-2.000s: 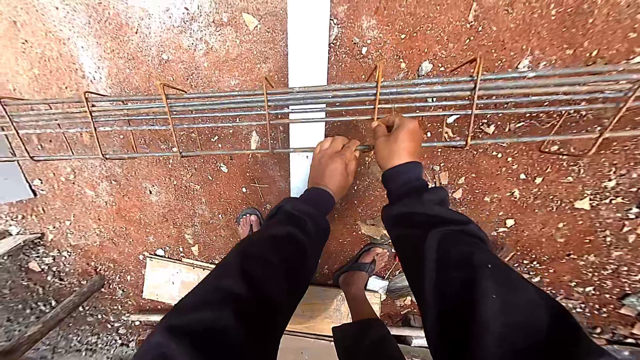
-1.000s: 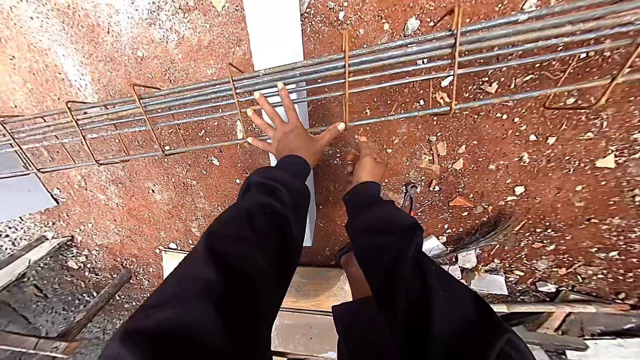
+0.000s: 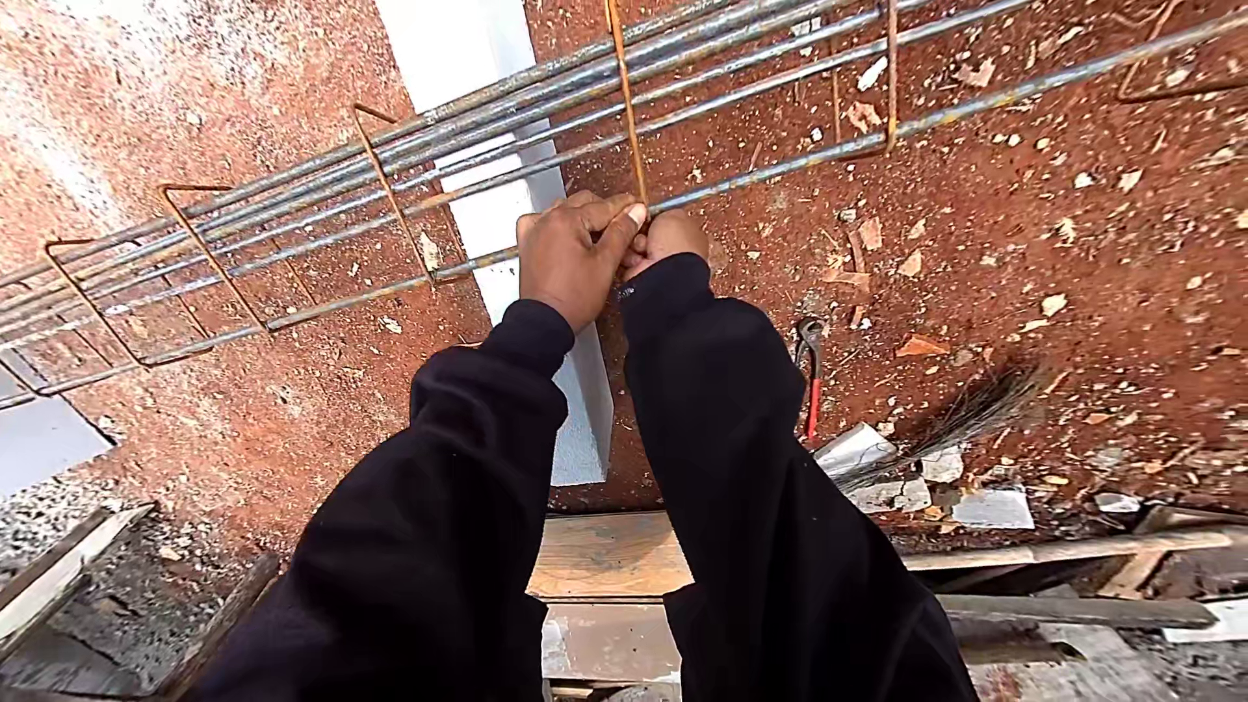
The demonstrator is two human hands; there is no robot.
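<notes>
A long cage of steel reinforcing bars [image 3: 780,168] with rusty wire stirrups [image 3: 624,88] runs slantwise across the view. My left hand [image 3: 575,249] grips the lowest bar just left of a stirrup, its thumb at the corner where stirrup and bar meet. Against that same corner, from the right and below, my right hand [image 3: 673,239] is closed, its fingertips mostly hidden; whether it holds a piece of wire cannot be seen. Pincers with red handles [image 3: 812,375] lie on the red soil, right of my right sleeve. Beyond them is a bundle of thin tie wire [image 3: 960,419].
Under the cage stands a long white block [image 3: 580,419]. Wooden boards [image 3: 614,556] lie by my legs, with timber pieces [image 3: 1072,609] at the lower right and more planks [image 3: 68,565] at the lower left. Broken white pieces [image 3: 993,509] lie near the wire.
My left hand, spread over the bars a second ago, has closed on the lowest bar. My right hand has come up to the stirrup corner beside it. The view has shifted and tilted.
</notes>
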